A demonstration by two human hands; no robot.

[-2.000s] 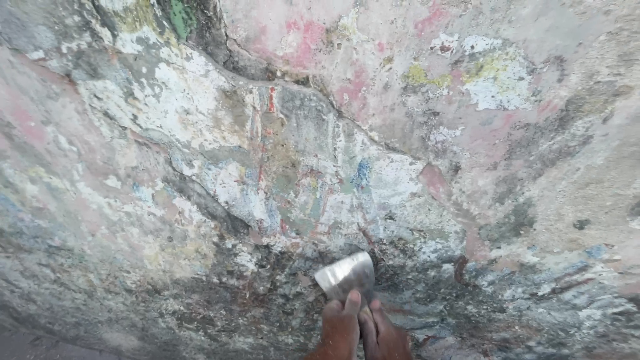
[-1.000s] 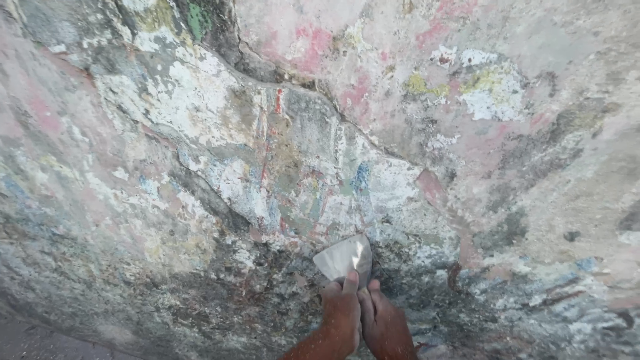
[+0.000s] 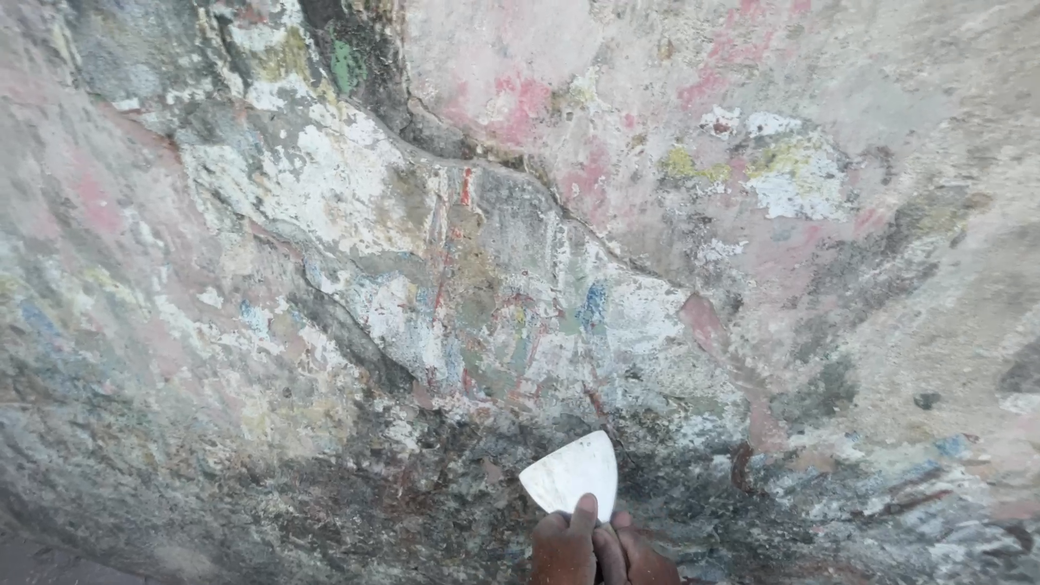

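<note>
At the bottom of the head view, my left hand and my right hand are side by side around the handle of a scraper. The scraper's wide metal blade points up and to the left, and one thumb lies at its base. Most of the handle is hidden by the fingers. Behind the blade is a weathered wall with flaking white, pink, grey and blue paint. The blade's edge lies over the dark, rough lower band of the wall; whether it touches cannot be told.
A raised plaster edge runs down across the wall from the upper left to the right. Another broken edge lies further left. A strip of grey ground shows at the lower left corner.
Both hands have stayed on the scraper near the bottom of the view. The blade looks brighter now.
</note>
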